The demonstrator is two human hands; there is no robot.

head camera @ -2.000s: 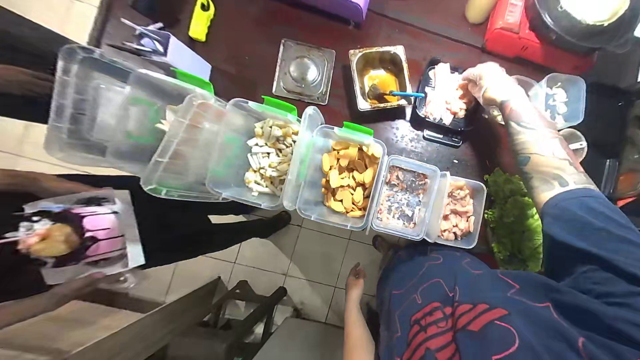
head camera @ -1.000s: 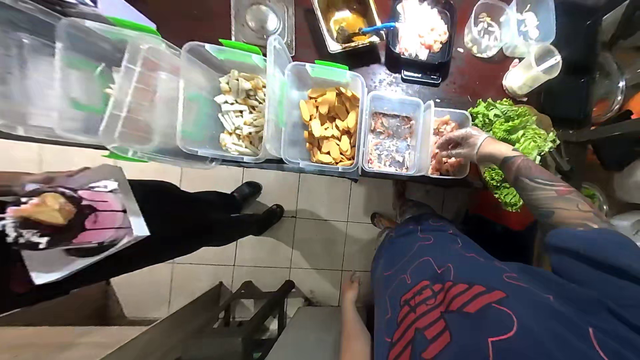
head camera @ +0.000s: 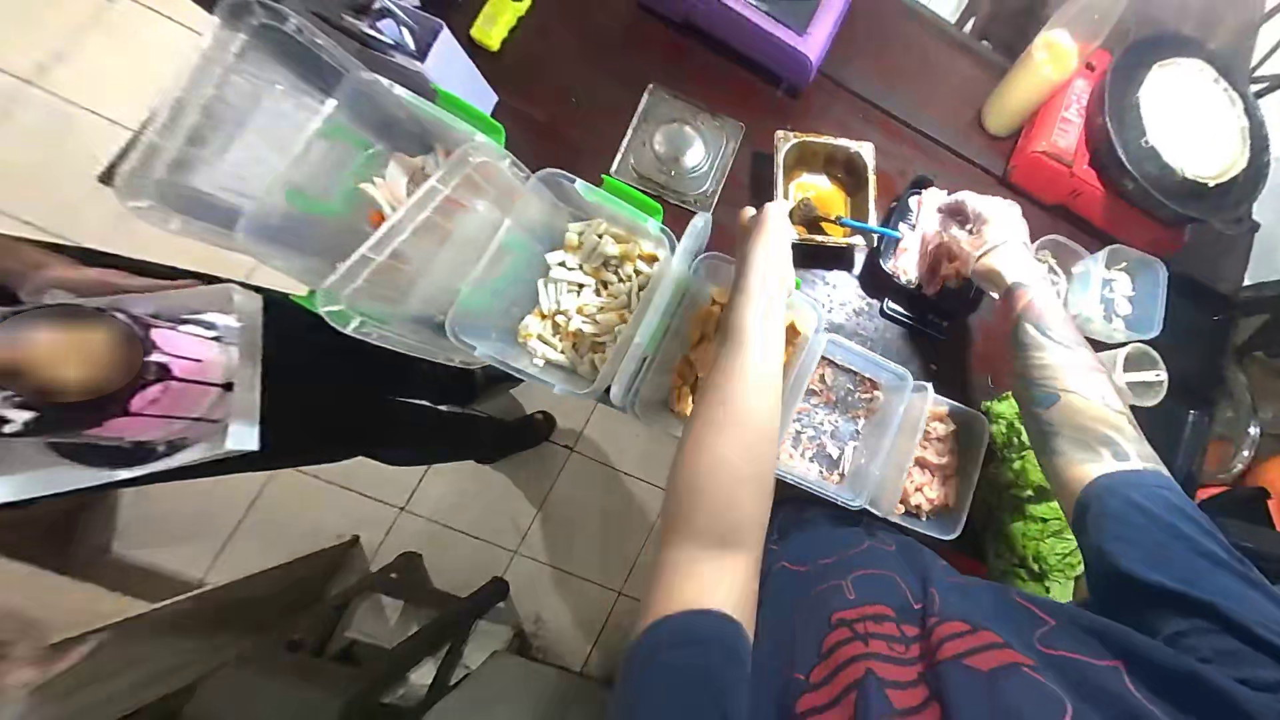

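Note:
My right hand [head camera: 990,235], in a clear glove, is closed around pink strips of raw meat [head camera: 940,240] over a black tray [head camera: 905,290]. Just left of the tray, a steel pan [head camera: 862,150] of yellow-orange liquid holds a blue-handled utensil [head camera: 865,228], its dark head in the liquid. At the pan's lower left corner is my left hand [head camera: 768,228]; its finger grip is unclear. My left forearm crosses a clear tub of orange-brown pieces [head camera: 687,372]. To the right stand a tub of small reddish scraps [head camera: 832,415] and a tub of pale pink meat [head camera: 932,465].
Tubs of whitish sticks [head camera: 595,290] and other food [head camera: 405,185] line the left edge. A steel lid [head camera: 680,145] lies behind. Lettuce [head camera: 1030,510], small cups [head camera: 1120,290] and a red stove [head camera: 1060,150] with a black pan [head camera: 1110,130] are right. A person holds a tray [head camera: 245,370] at left.
My right hand has moved from the pale pink meat tub to the black tray. My left hand has come up from beside my body to the steel pan. The view has turned.

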